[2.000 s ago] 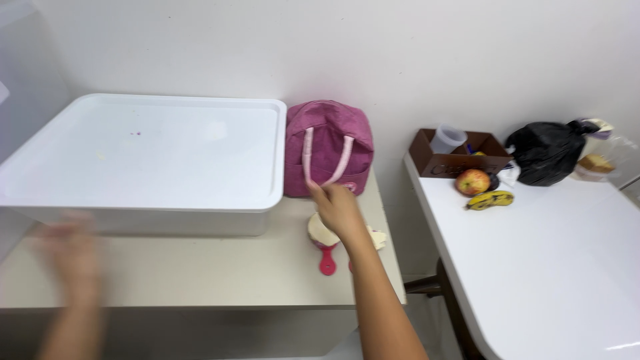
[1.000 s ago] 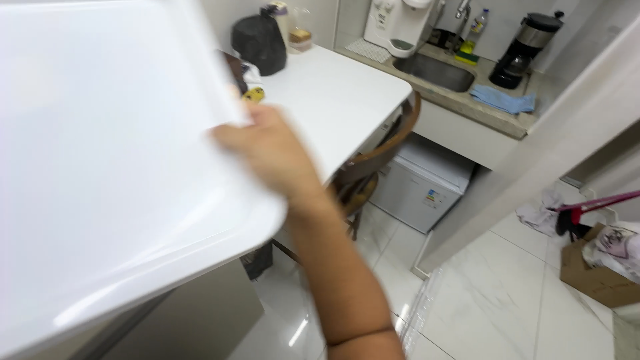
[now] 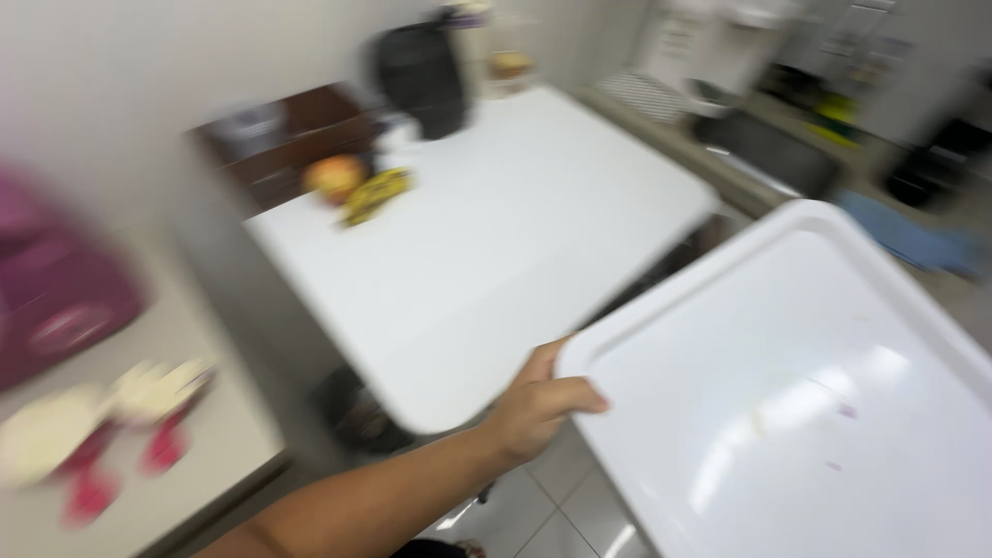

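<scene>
My left hand (image 3: 546, 407) is shut on the near left corner of a large white plastic lid (image 3: 775, 387), thumb on its upper face and fingers behind the edge. The lid has a raised rim, bears a few small flecks and lies over the lower right of the view, close to the white table (image 3: 480, 256). My right hand is not in view. On the beige surface at the left are a pink-purple bag (image 3: 62, 271) and two pink-handled items (image 3: 54, 434) with pale heads, blurred.
An apple (image 3: 335, 178) and a spotted banana (image 3: 377, 195) lie by a brown divided box (image 3: 325, 124), with a black plastic bag (image 3: 422, 77) behind. A sink (image 3: 763, 151), a blue cloth (image 3: 907, 232) and a water dispenser (image 3: 697, 46) are at the back right. Tiled floor shows below.
The lid was on the clear bin two seconds ago, then lifted at the left with my right hand on it. Now it is at the right, held by my left hand. The view has swung.
</scene>
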